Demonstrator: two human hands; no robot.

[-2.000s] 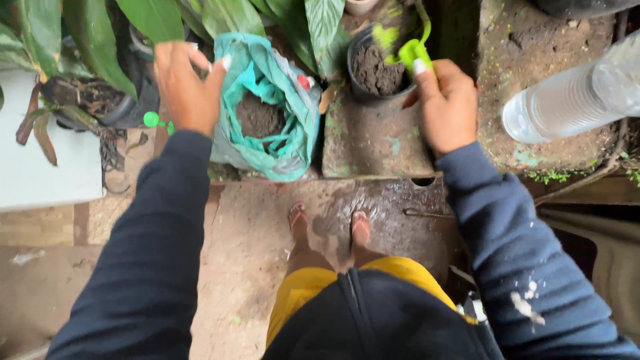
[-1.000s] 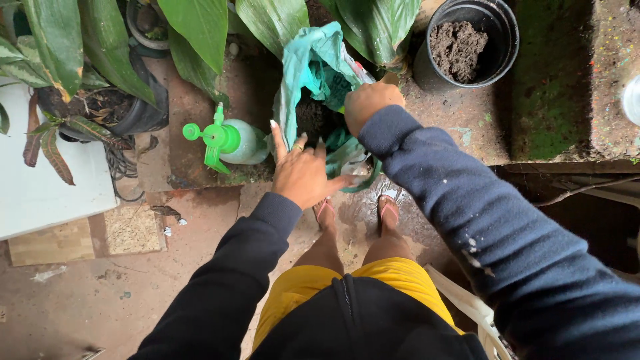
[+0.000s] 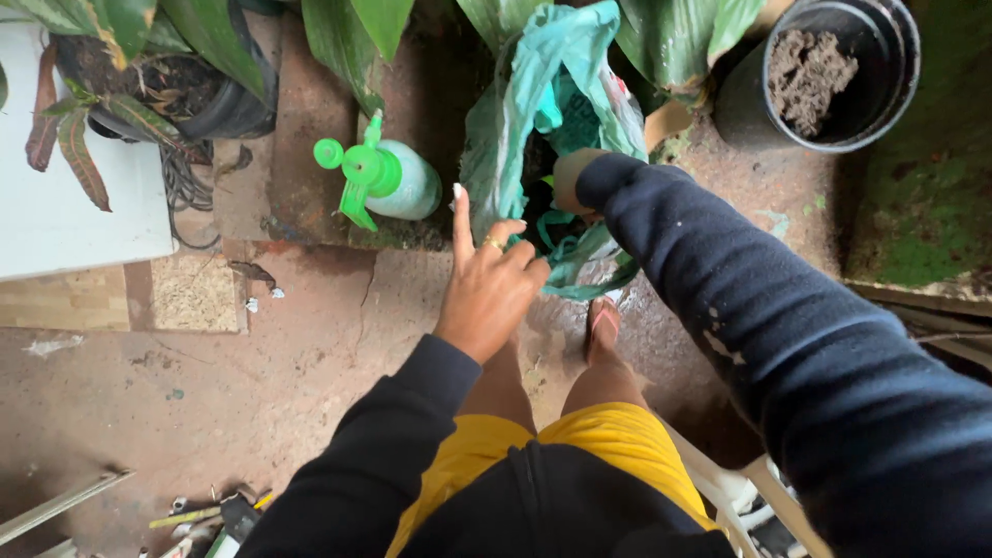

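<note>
A teal plastic bag with dark soil inside stands on the ledge. My left hand is at the bag's near left rim, index finger stretched out, thumb and other fingers bent over the edge. My right hand reaches down into the bag's mouth; its fingers are hidden, and a bit of bright green shows beside it. To the right, a black plastic plant pot holds some clumped soil. Left of the bag stands a pump spray bottle with a green head.
A potted plant stands at the upper left by a white panel and coiled cable. Broad leaves hang over the ledge. A pale plastic chair is at the lower right, with odds and ends on the floor at lower left.
My right hand, earlier at the black pot with a bright green tool, has moved left into the bag. My left hand has come down to the bag's near rim. The view has shifted.
</note>
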